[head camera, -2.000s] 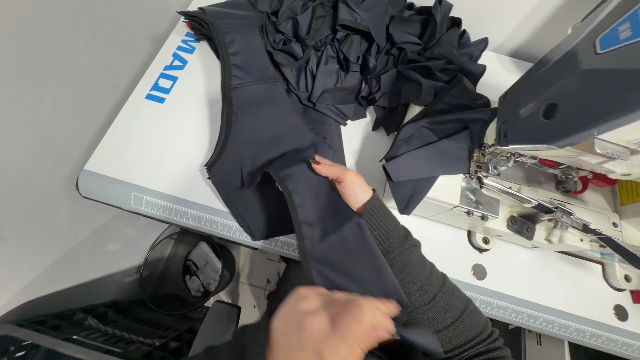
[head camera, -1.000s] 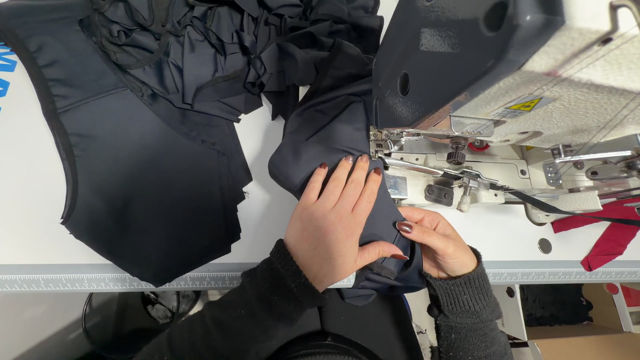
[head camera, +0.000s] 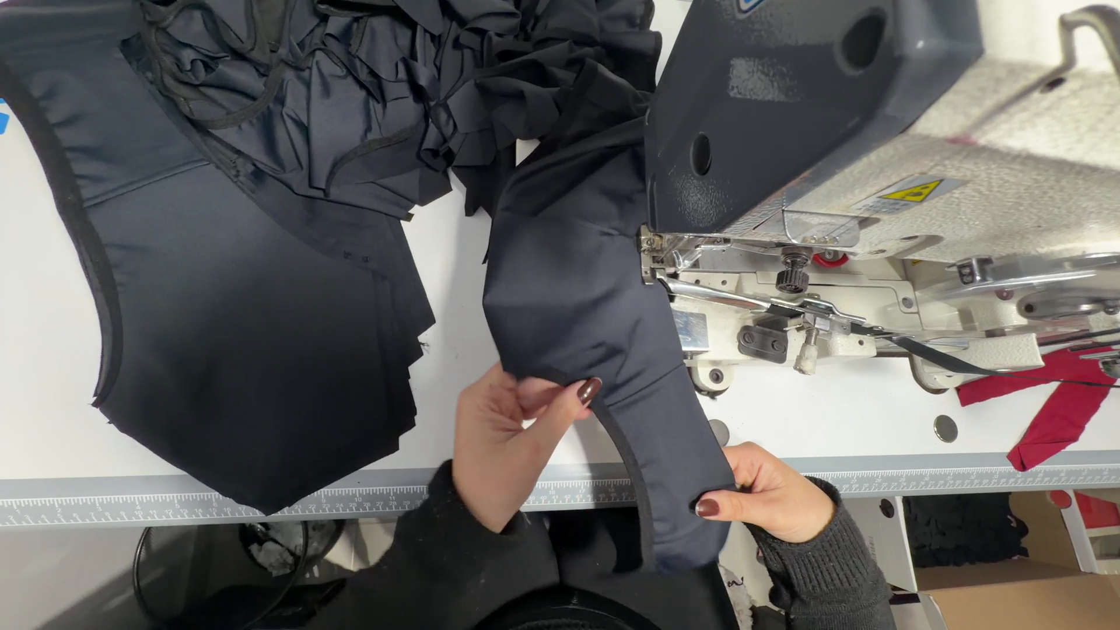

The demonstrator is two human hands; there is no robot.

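Observation:
A dark navy fabric piece [head camera: 577, 289] lies at the needle area of an industrial sewing machine [head camera: 814, 114], its right edge by the presser foot [head camera: 650, 254]. My left hand [head camera: 516, 437] pinches its bound curved edge between thumb and fingers. Lower down, my right hand [head camera: 770, 494] grips the right edge of the same piece, thumb on top, and the end of the strip hangs over the table's front edge. A black binding tape [head camera: 936, 354] runs into a metal binder folder [head camera: 726, 296] beside the foot.
Stacked navy cut pieces [head camera: 254, 324] with bound edges lie at left, a crumpled pile of similar fabric [head camera: 367, 96] behind. A ruler strip [head camera: 350, 500] runs along the table's front edge. Red fabric [head camera: 1050, 411] lies at right. Below are a wire-rimmed bin [head camera: 140, 569] and a cardboard box [head camera: 1024, 599].
My left hand, flat on the fabric a second ago, now pinches its curved edge. The held strip extends toward me past the table edge. Since the oldest frame, the view has shifted toward the machine.

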